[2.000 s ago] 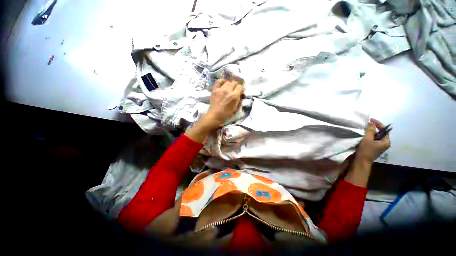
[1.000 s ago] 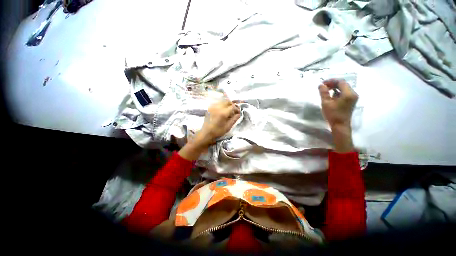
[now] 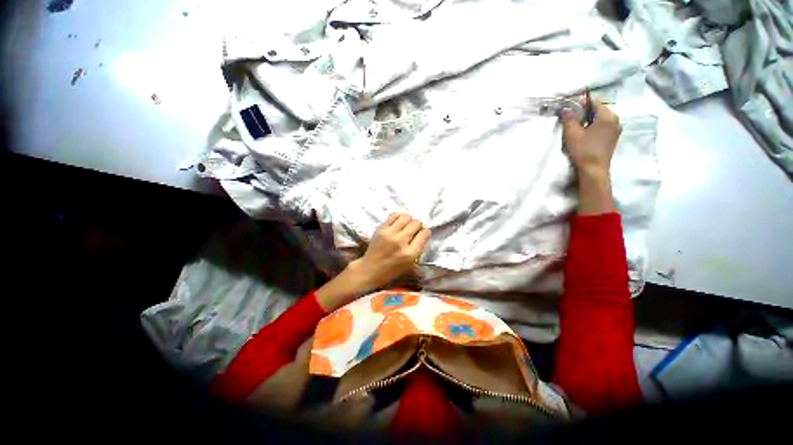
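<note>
A pale off-white jacket (image 3: 513, 174) lies spread in front of me, with its neck and a dark navy label (image 3: 255, 121) at the left. A row of small dark buttons runs across it along the placket (image 3: 474, 113). My left hand (image 3: 397, 247) pinches the jacket's cloth near its front edge, close to my apron. My right hand (image 3: 592, 139) is at the right end of the placket, around dark thread snips (image 3: 589, 109) whose tip shows above the fingers. Whether my right fingertips also grip the cloth is hard to tell.
The white tabletop (image 3: 130, 113) shows scraps at the left and a dark thing at its top left corner. More pale garments (image 3: 765, 78) lie at the far right. Pale cloth (image 3: 217, 295) lies below the table edge at the left. A blue-edged thing (image 3: 678, 356) is at the lower right.
My left hand has moved from the jacket's middle towards me. My right hand has moved from the near right corner up to the placket. The body panel is now spread flatter.
</note>
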